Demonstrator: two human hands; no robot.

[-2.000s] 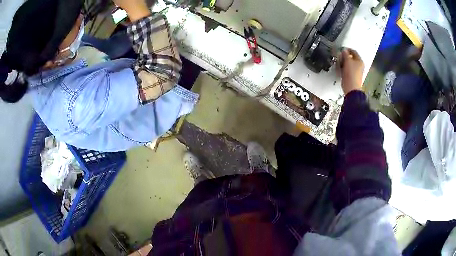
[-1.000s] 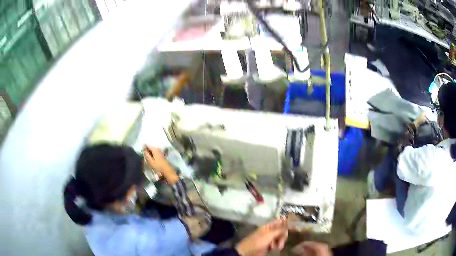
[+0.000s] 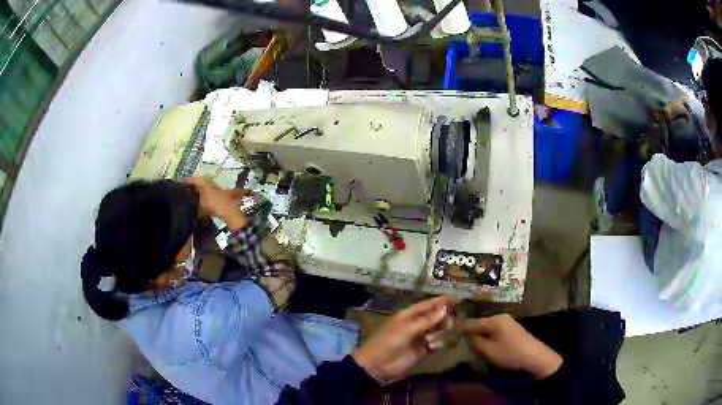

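My left hand (image 3: 408, 338) is at the bottom centre, in front of the table edge, fingers bent and fingertips together near a small dark blurred spot. My right hand (image 3: 511, 345) is just to its right, thumb and forefinger pinched towards the left hand. What they hold, perhaps a small part or thread, is too small and blurred to tell. Behind them are the cream sewing machine (image 3: 348, 150) with its dark ribbed handwheel (image 3: 453, 149), the silvery bobbins (image 3: 461, 259) in a dark tray (image 3: 483, 273) at the table edge, and a red-handled tool (image 3: 393, 236).
A seated co-worker (image 3: 214, 328) in light blue works at the needle end on the left. A tan pole (image 3: 507, 59) rises at the table's back right, with white cones (image 3: 385, 16) and a blue bin (image 3: 558, 150) behind. Another person (image 3: 689, 229) sits at the right.
The view has swung up from the floor. My right hand has left the small mechanism beside the handwheel. Both hands are now together before the table and a little closer to each other.
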